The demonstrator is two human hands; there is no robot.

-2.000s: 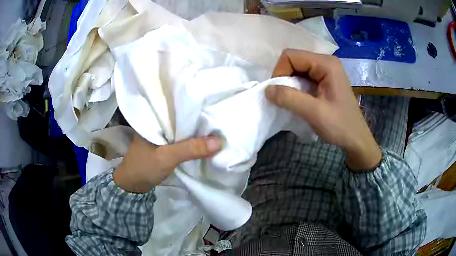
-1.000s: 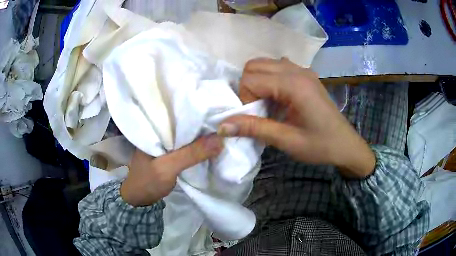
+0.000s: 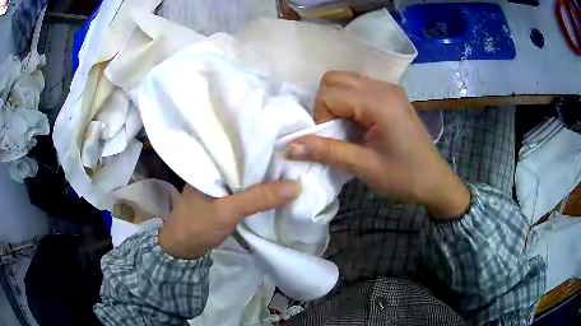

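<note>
A white garment body (image 3: 191,95) is bunched up over my lap, in front of the table edge. My left hand (image 3: 213,213) grips its lower left part, with the thumb on top and the other fingers hidden under the cloth. My right hand (image 3: 388,143) pinches a folded edge of the same cloth between thumb and fingers, close to my left thumb. A rolled white flap hangs below my left hand. A cream fabric part (image 3: 299,54) lies behind the white cloth, and more cream cloth is heaped to its left.
A blue plate (image 3: 455,32) with lint lies on the white table (image 3: 439,83) at upper right. Red scissors handles (image 3: 567,25) show at the right edge. White cut panels (image 3: 548,172) lie at far right. A crumpled white bundle (image 3: 22,114) hangs at far left.
My right hand has moved left and down from the stretched cloth edge to beside my left thumb. The cloth between the hands is more bunched. The camera view has shifted slightly.
</note>
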